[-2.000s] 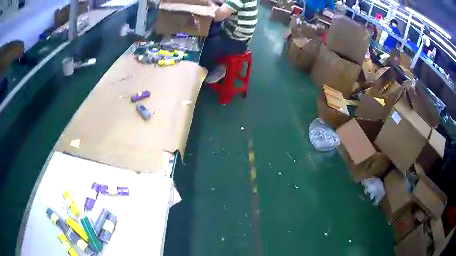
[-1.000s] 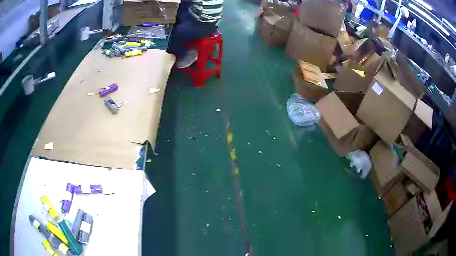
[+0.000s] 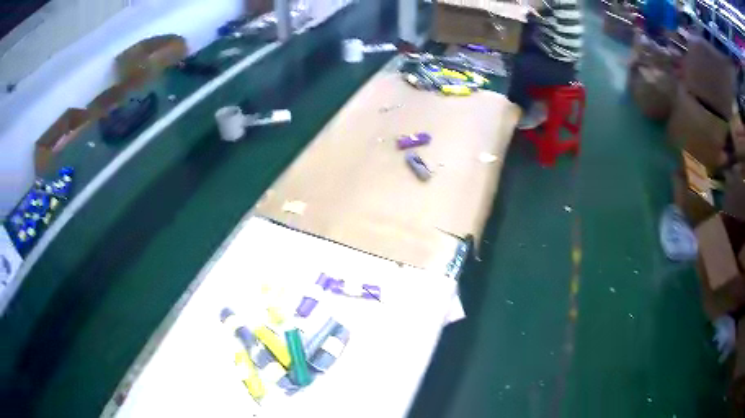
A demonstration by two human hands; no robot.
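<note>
A loose pile of battery cells lies on the white work sheet, with a green cell, yellow cells and grey cells. Purple cells lie just behind them. On the brown kraft paper sheet lie one purple cell and one grey cell. The picture is somewhat blurred. Neither of my hands is in view.
White housings lie on the green belt at left. More cells lie at the paper's far end, before a carton. A person in a striped top sits on a red stool. Blue parts are far left; cartons stand right.
The view has swung left, so the bench and cells appear further right. More of the belt, the blue parts and brown boxes beyond it now show. The cells look unmoved on the bench.
</note>
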